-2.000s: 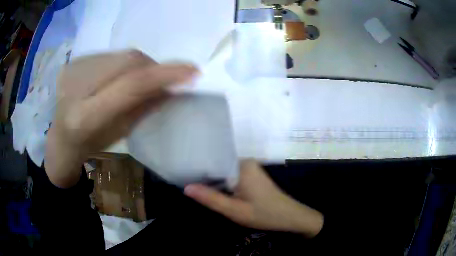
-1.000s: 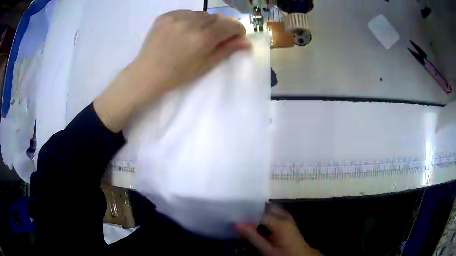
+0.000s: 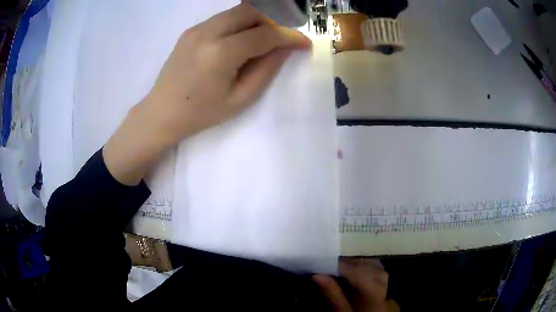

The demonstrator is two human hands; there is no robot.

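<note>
A white fabric panel [image 3: 262, 177] lies from the presser foot [image 3: 319, 18] down over the table's front edge, its right edge straight. My left hand [image 3: 213, 79] lies on the panel's top end, thumb and fingertips pinched together close to the foot; whether cloth is between them is hard to tell. My right hand [image 3: 359, 283] is at the panel's lower right corner, below the table edge, and holds that corner. It is dark and partly cut off by the bottom edge.
An orange-brown block [image 3: 349, 31] and a ridged round knob [image 3: 384, 33] sit right of the foot. A dark piece [image 3: 341, 92] lies below. A white square [image 3: 491, 30] and snips [image 3: 539, 68] lie at right. The ruler scale [image 3: 439, 218] runs along the front. A cardboard box [image 3: 148, 251] is lower left.
The panel, earlier bunched and lifted between my hands, now lies flat and straight with its top at the foot. My left hand has moved up to the foot; my right hand has moved down and right.
</note>
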